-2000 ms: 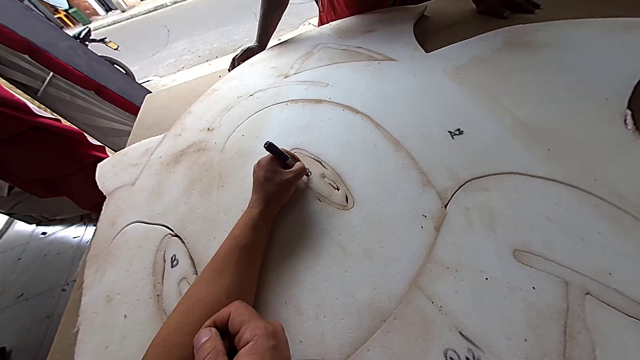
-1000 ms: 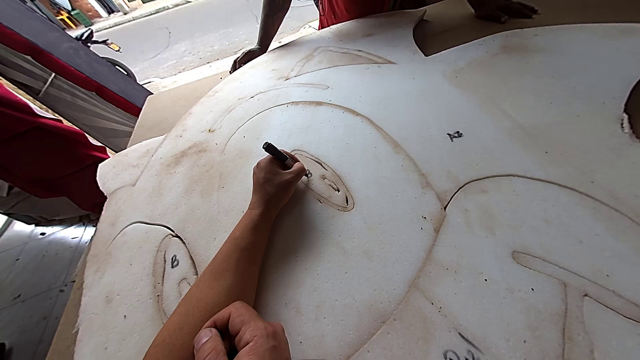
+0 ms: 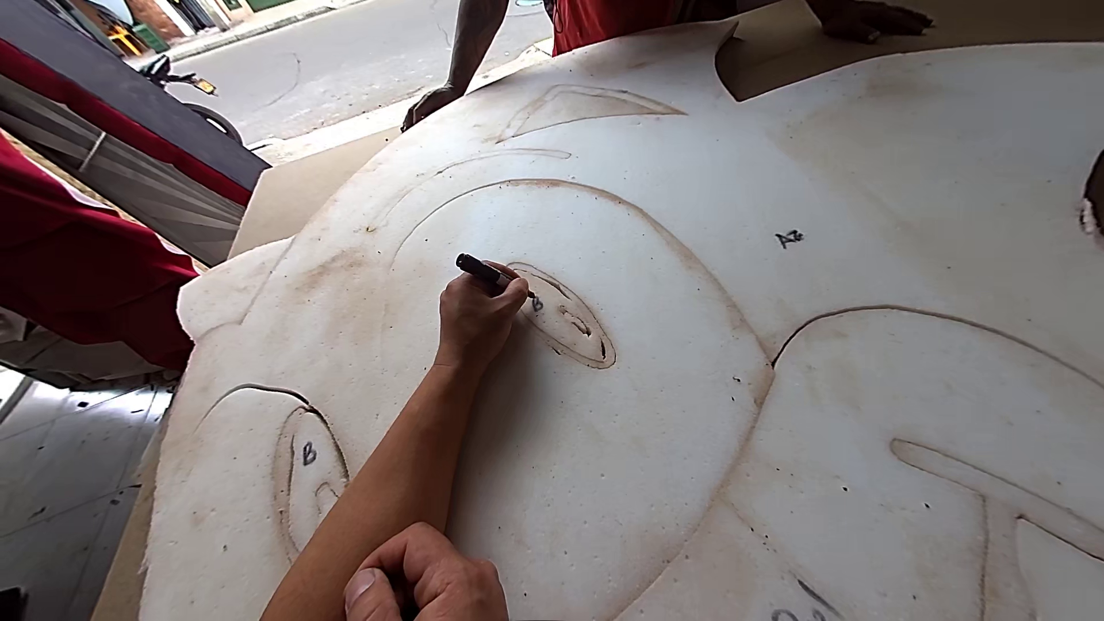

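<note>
A large white foam sheet (image 3: 621,483) with cut or scorched outlines fills most of the view. My right hand (image 3: 483,315) grips a black marker pen (image 3: 483,270), its tip at a handwritten letter inside a small oval outline (image 3: 595,332) near the middle of the sheet. The right forearm crosses the foam from the bottom. My left hand (image 3: 427,582) is at the bottom edge beside that forearm, fingers curled; whether anything is inside them cannot be seen. Another lettered oval (image 3: 304,483) lies to the left, and more handwritten marks (image 3: 789,238) are at the right.
Across the sheet, a person in red (image 3: 604,21) rests one hand (image 3: 431,105) at the foam's far edge and another (image 3: 871,19) on the brown board (image 3: 802,47) beneath. Dark red fabric (image 3: 78,267) hangs at the left. Beyond are a street and part of a motorcycle (image 3: 185,86).
</note>
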